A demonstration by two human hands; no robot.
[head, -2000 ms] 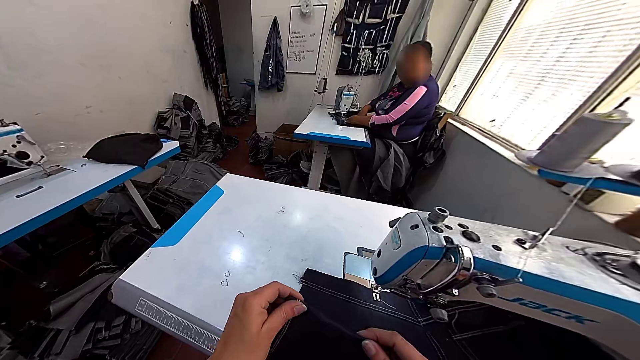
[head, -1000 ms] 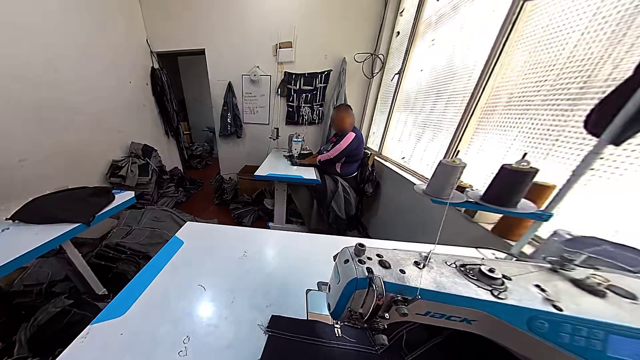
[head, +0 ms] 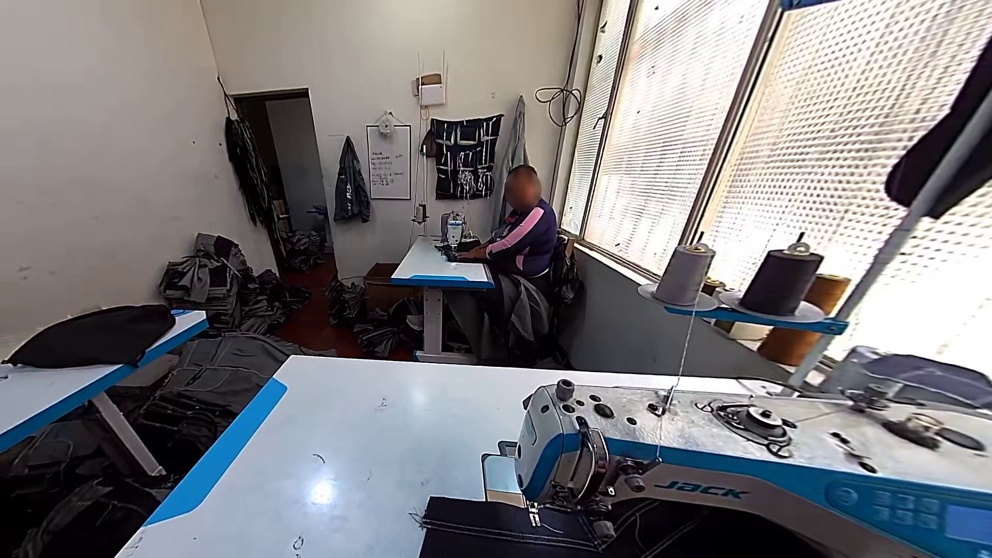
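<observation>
Neither of my hands shows at this moment. A Jack industrial sewing machine [head: 697, 457] stands at the right on a white table with blue edging [head: 372, 418]. Dark fabric with light double stitching [head: 504, 527] lies under its presser foot [head: 535, 514] and runs off the bottom of the view. Light thread rises from the machine head toward a grey thread cone [head: 685, 276] on a blue stand. A dark thread cone [head: 781, 280] stands beside it.
A person [head: 527, 232] sits at another sewing table [head: 442, 267] farther back. Piles of dark and grey garments [head: 225, 287] lie on the floor at left. Black cloth [head: 93, 335] rests on the left table [head: 46, 395]. Windows line the right wall.
Two seconds ago both my hands were on the dark fabric by the machine; now they are out of view. The view has tilted up.
</observation>
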